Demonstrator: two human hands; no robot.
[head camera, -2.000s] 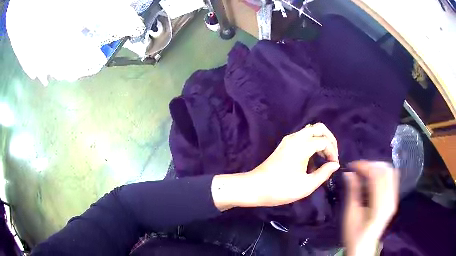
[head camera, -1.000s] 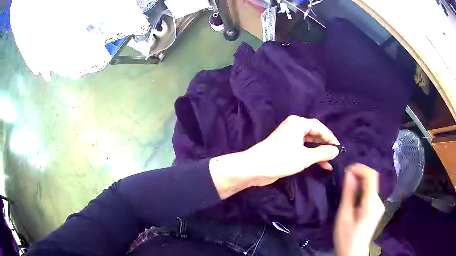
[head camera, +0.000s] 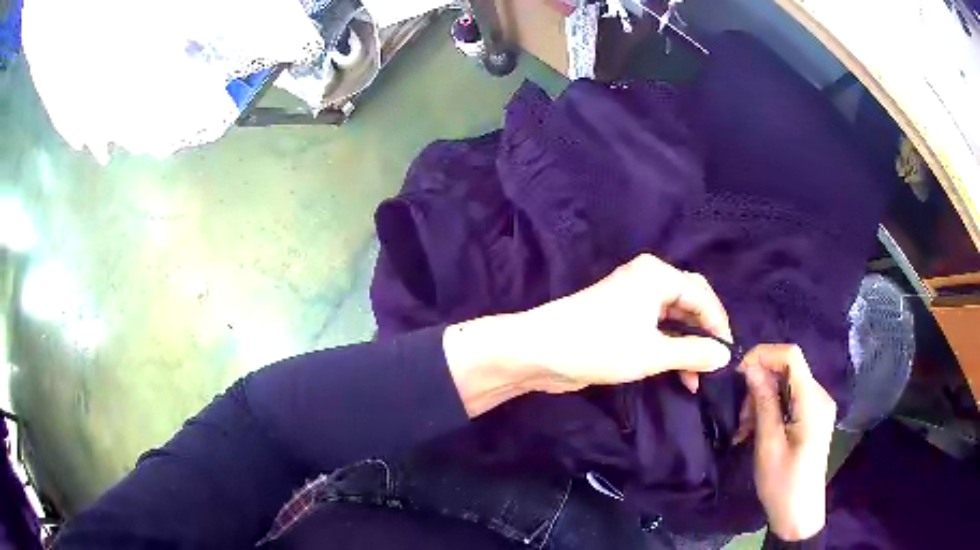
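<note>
A dark purple garment (head camera: 602, 183) lies heaped over my lap, with an openwork band on its right part. My left hand (head camera: 634, 328) pinches a small fold of it between thumb and fingers. A tiny dark piece shows at those fingertips; I cannot tell if it is a fastener. My right hand (head camera: 782, 419) is just to the right, its thumb and forefinger closed close to the left fingertips. A slim dark thing shows in its palm, perhaps snips. Any needle or thread between the fingertips is too fine to see.
A white-topped table (head camera: 924, 97) with a curved-looking edge stands at the right. A clear bin (head camera: 881, 349) is under it. White cloth (head camera: 150, 75) hangs at the upper left by a cart with a dark caster (head camera: 498, 59). Green floor (head camera: 215, 236) lies at the left.
My right hand was blurred and lower right of the left fingertips; it is now sharp and close beside them. My left hand still pinches the cloth, slightly lower than one second ago.
</note>
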